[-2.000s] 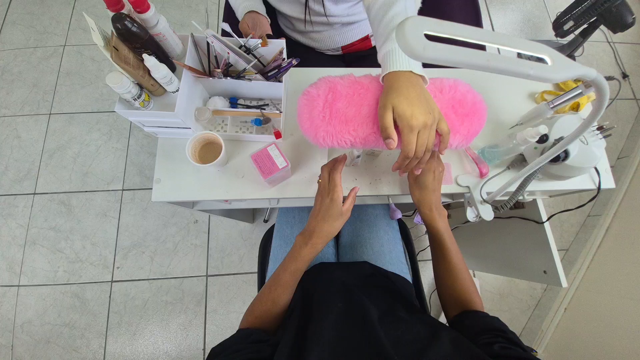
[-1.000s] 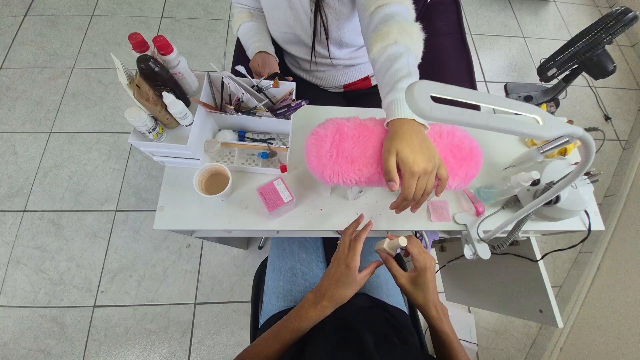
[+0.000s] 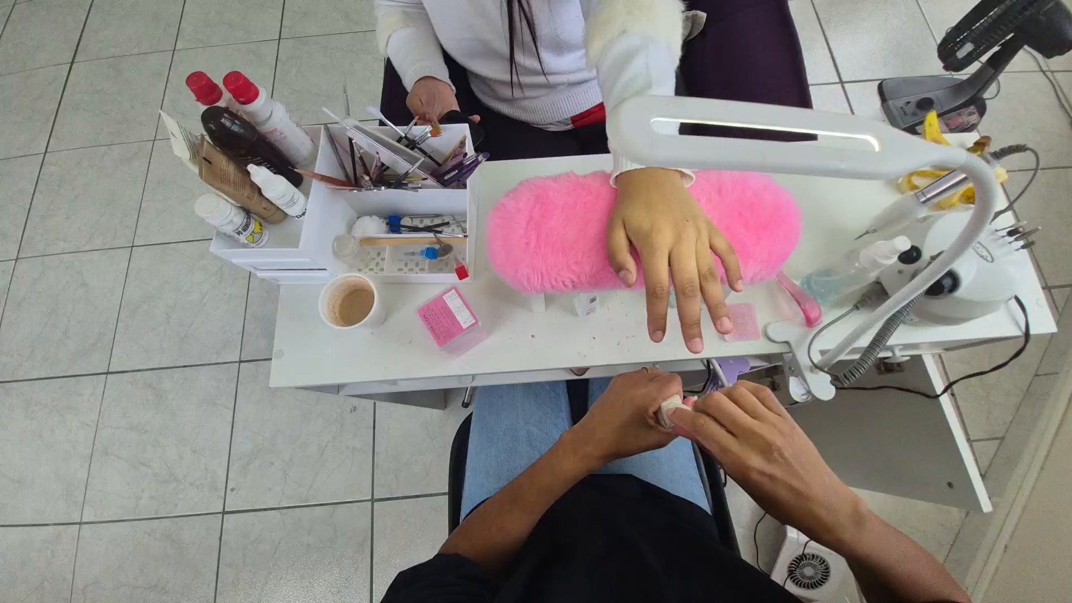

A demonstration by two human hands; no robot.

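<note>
Over my lap, just off the table's front edge, my left hand (image 3: 635,414) is closed around a small pale object (image 3: 672,411), mostly hidden; its exact kind cannot be told. The fingers of my right hand (image 3: 741,427) touch the same object from the right. Across the white table (image 3: 402,360), another person's hand (image 3: 670,243) rests palm down on a pink fluffy hand rest (image 3: 548,230), its fingers spread toward me. A pink-topped clear box (image 3: 449,321) and a small pink square (image 3: 742,322) lie on the table near the hand rest.
At the left stand a white organizer (image 3: 314,226) with brushes and bottles, and a paper cup of brown liquid (image 3: 348,302). A white lamp (image 3: 754,138) arches over the right side, near a nail drill machine (image 3: 963,268), a clear spray bottle (image 3: 854,266) and cables. Behind is a black fan (image 3: 988,50).
My hands have drawn back from the other person's fingers to over my lap. One second ago they held a small bottle there; now they are closed together around a pale object.
</note>
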